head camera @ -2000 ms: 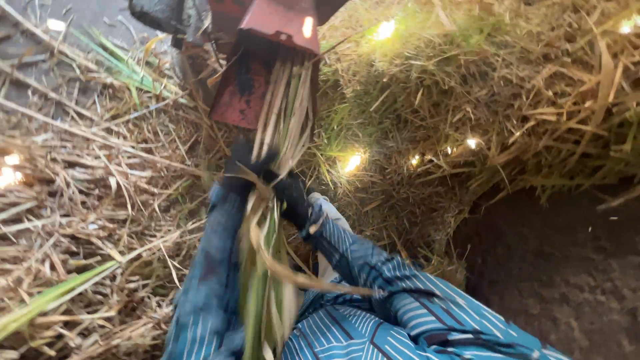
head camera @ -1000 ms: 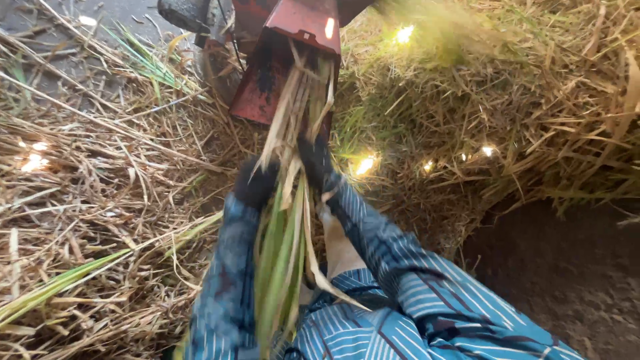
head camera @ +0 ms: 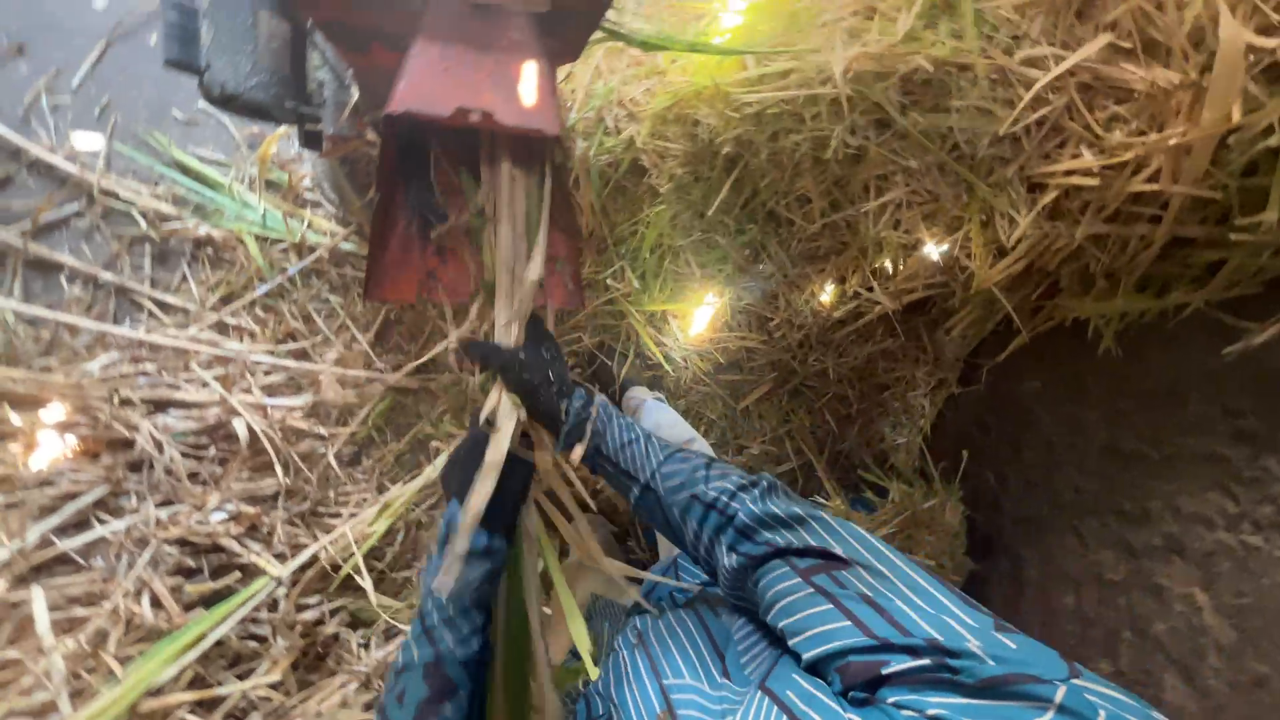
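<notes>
My two hands wear dark gloves below a red metal feed chute (head camera: 470, 90) of a machine. A bundle of long dry and green stalks (head camera: 512, 230) runs from my lap up into the chute's mouth. My right hand (head camera: 535, 375) lies over the bundle just below the chute, with its fingers around the stalks. Lower and to the left, my left hand (head camera: 490, 475) is against the same bundle, partly covered by a dry leaf; its fingers are hidden. The green lower part of the bundle passes between my forearms.
Loose dry stalks (head camera: 200, 450) cover the ground at the left. A heap of chopped straw (head camera: 850, 170) rises at the right, beside bare brown ground (head camera: 1120, 500). A dark machine part (head camera: 250, 60) stands left of the chute. My leg shows beside my right sleeve.
The hands were side by side on the bundle one second ago; now the right one is higher, nearer the chute. Less of the bundle's green part shows.
</notes>
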